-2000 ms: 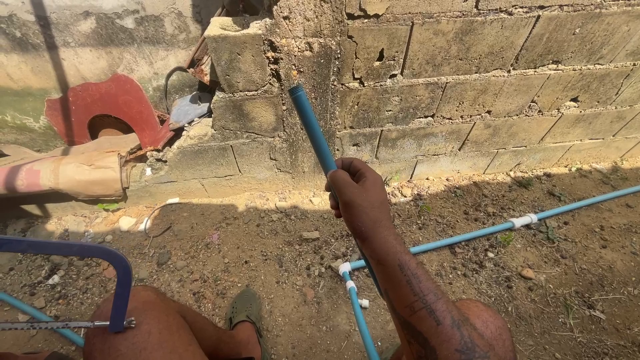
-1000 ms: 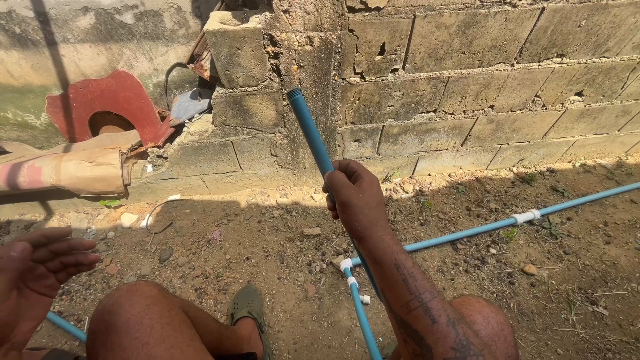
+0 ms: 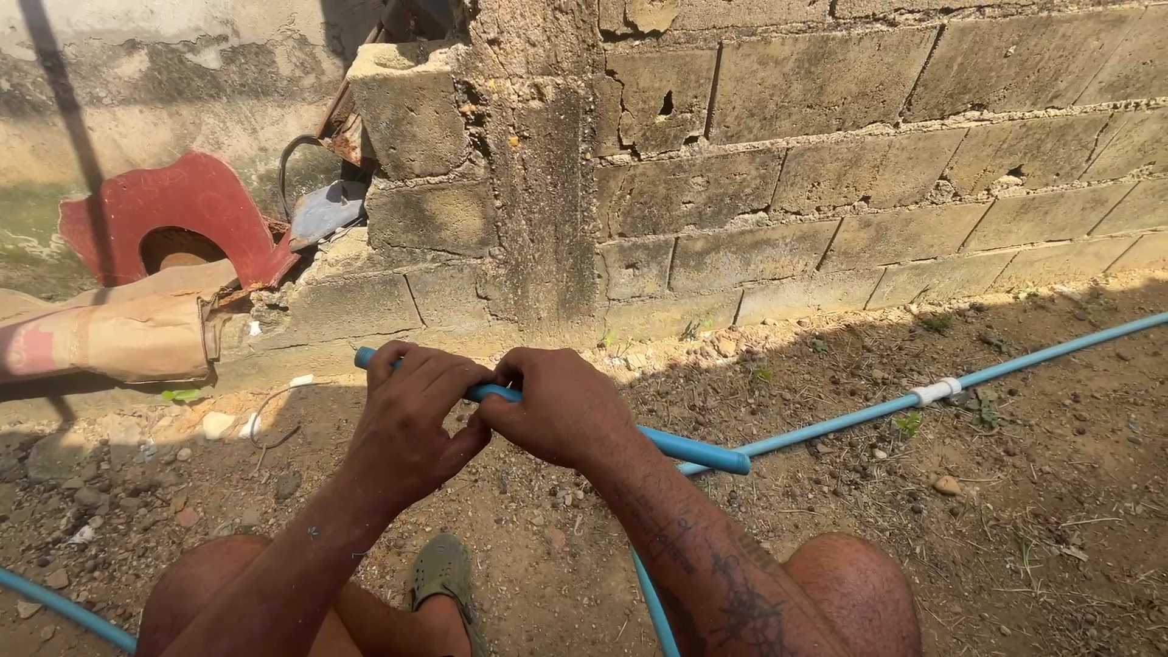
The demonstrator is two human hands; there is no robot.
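A short length of blue plastic pipe [image 3: 698,449] lies crosswise in front of me, its right end tilted lower than its left. My left hand [image 3: 411,411] is wrapped round it near the left end, which pokes out past the fingers. Close beside it, my right hand [image 3: 557,406] grips the middle of the pipe, and the two hands nearly touch. Behind the held pipe's right end runs a long blue pipe [image 3: 835,420] on the ground, with a white coupling [image 3: 937,391] on it. My right hand and forearm hide the place where another blue pipe [image 3: 652,602] meets it.
A concrete block wall [image 3: 821,192] stands ahead, broken at its left end. Beside that end are a red panel [image 3: 205,205] and a brown paper sack [image 3: 137,338]. One more blue pipe [image 3: 68,610] crosses the lower left. Small stones and a thin wire lie on the dirt.
The held pipe has swung from pointing up and away to lying crosswise. My left hand, apart and empty one second ago, now holds it too. The blue hacksaw frame seen two seconds ago is out of view.
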